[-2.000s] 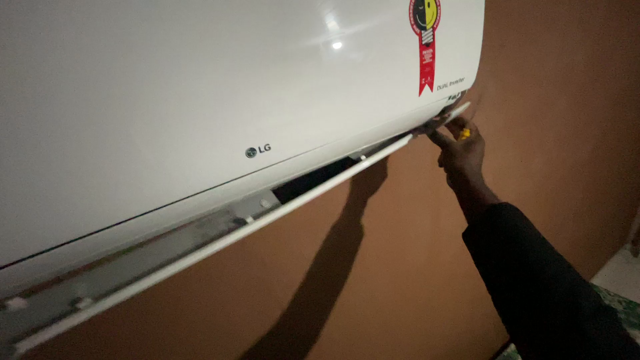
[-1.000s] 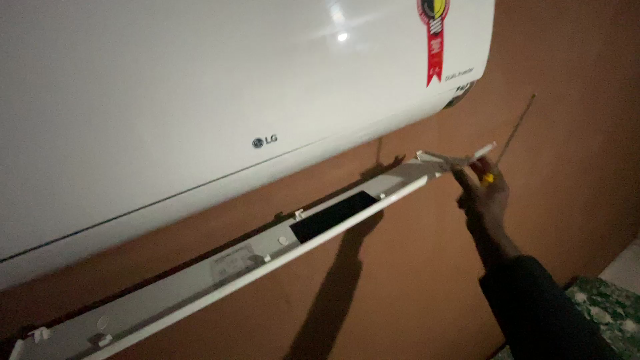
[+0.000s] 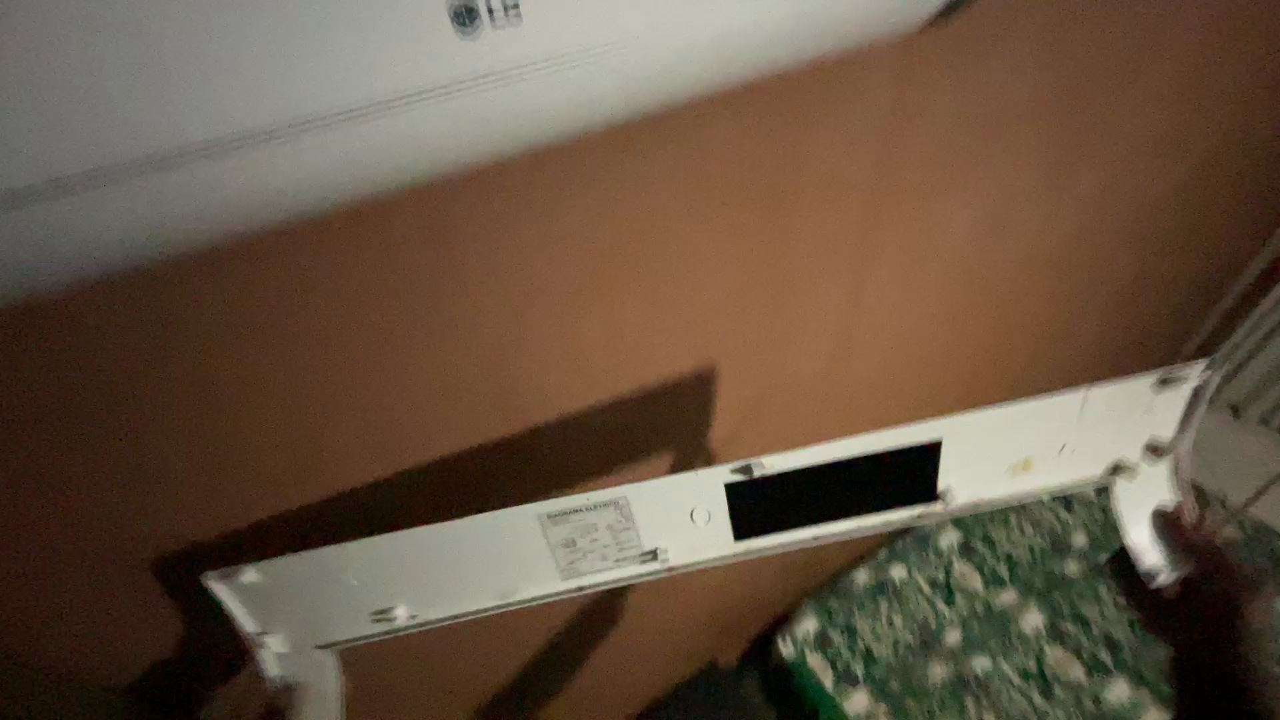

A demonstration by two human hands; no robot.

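Observation:
A long white plastic bottom cover [image 3: 480,560] of a wall air conditioner is off the unit, its inner face showing a black rectangle, small clips and a label with writing. My right hand [image 3: 1195,560] grips the curved piece at its right end. At the lower left, my left hand [image 3: 250,700] is dark and cut off by the frame edge, at the cover's left end piece; its fingers are hard to make out. Above hangs the white LG air conditioner [image 3: 350,90], blurred, with a wide gap between it and the cover.
Behind the cover is a brown wall [image 3: 800,260] with the cover's shadow on it. A surface with a green and cream patterned covering [image 3: 960,610] lies below at the right. Pale tiled floor [image 3: 1235,455] shows at the right edge.
The cover was close under the air conditioner and has moved down, well away from it. My right hand has gone down with it. The view has tilted downward.

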